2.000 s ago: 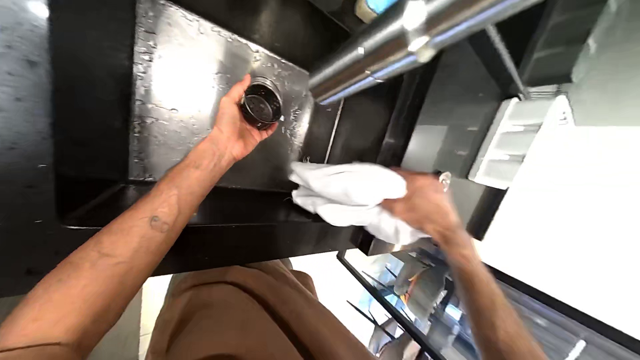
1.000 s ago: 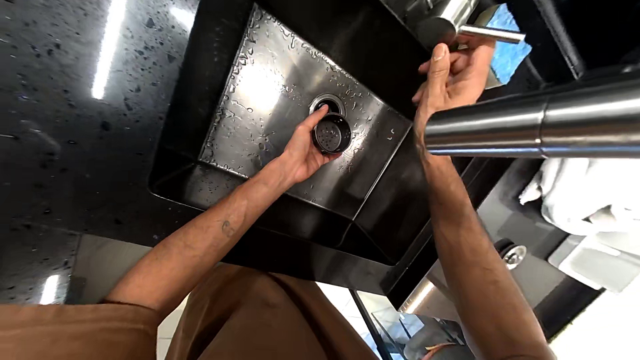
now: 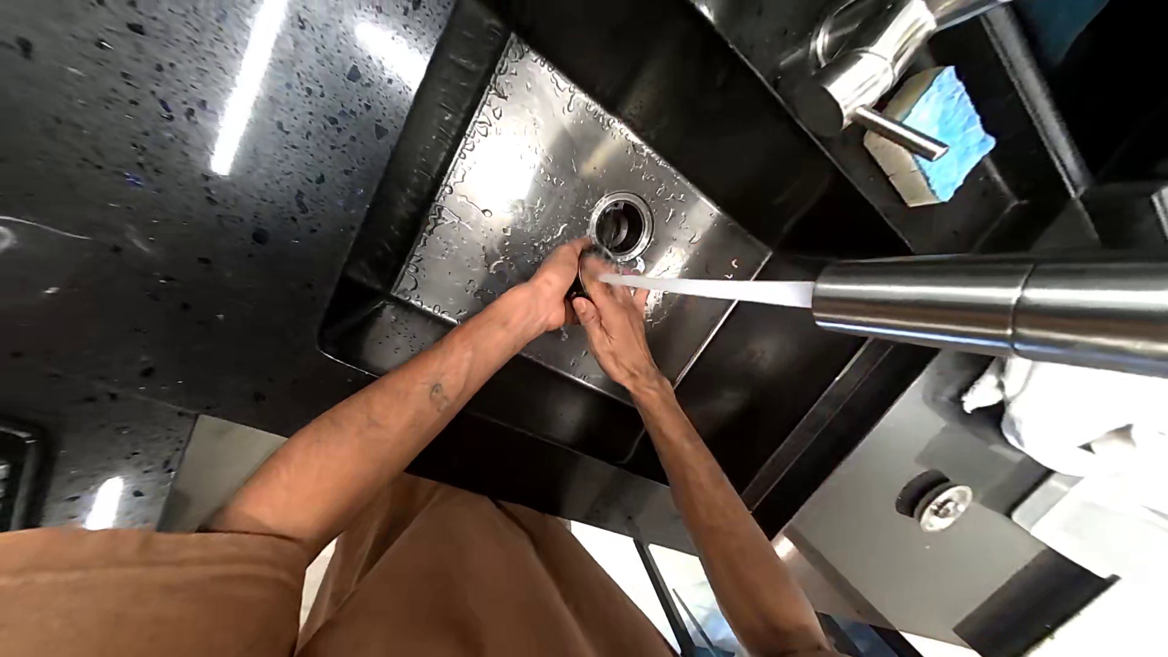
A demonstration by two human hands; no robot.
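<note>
Both hands are together over the metal sink basin [image 3: 538,146], just below the drain [image 3: 621,225]. My left hand [image 3: 554,287] holds a small dark round cup [image 3: 576,290], mostly hidden behind the fingers. My right hand [image 3: 613,319] has its fingers at the cup's mouth, and a stream of water [image 3: 712,288] from the steel faucet spout [image 3: 912,306] runs onto them. Whether the right fingers grip the cup or only touch it cannot be told. Water drops cover the basin floor.
Behind the sink stand the faucet handle [image 3: 899,132] and a blue and cream sponge [image 3: 940,137]. A speckled dark counter [image 3: 228,228] lies at left. At right are a white cloth [image 3: 1077,411], a round metal knob [image 3: 944,506] and a pale plastic container [image 3: 1086,520].
My right hand let go of the white cloth, was at the faucet handle one second ago, and is now at the cup. Water now runs from the spout.
</note>
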